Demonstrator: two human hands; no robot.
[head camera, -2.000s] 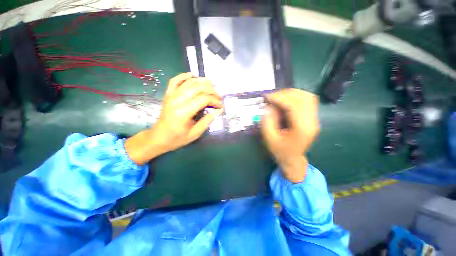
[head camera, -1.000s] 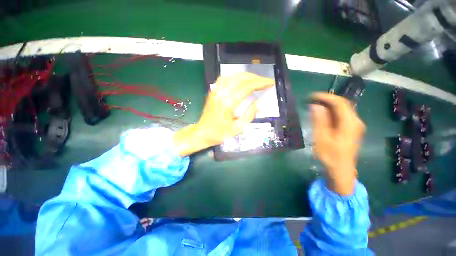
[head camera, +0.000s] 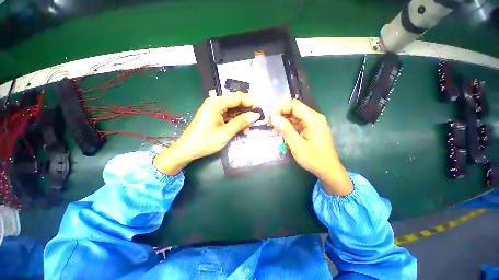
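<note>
The open unit (head camera: 300, 90) is a black shell lying on the green bench in front of me. Its silver panel (head camera: 276, 76) fills the upper part, with a small black module (head camera: 237, 85) on it. The bright circuit board (head camera: 254, 150), with a green spot, is at the near end. My left hand (head camera: 213, 123) is over the unit's left side and pinches a small dark piece (head camera: 259, 114) at the fingertips. My right hand (head camera: 309, 136) is over the right side, fingertips together close to that piece; what they pinch is too small to tell.
Red wire leads (head camera: 131, 114) spread from a long black bar (head camera: 79, 117) at left, beside dark wired parts (head camera: 52, 158). At right are a ridged black bar (head camera: 378, 90), thin metallic prongs (head camera: 358, 82), a white arm (head camera: 413, 24), and black-and-red parts (head camera: 465, 131). A white rail (head camera: 131, 57) runs behind.
My right hand has come in from the right of the unit to meet my left hand. My left hand has moved off the silver panel's middle, uncovering the black module.
</note>
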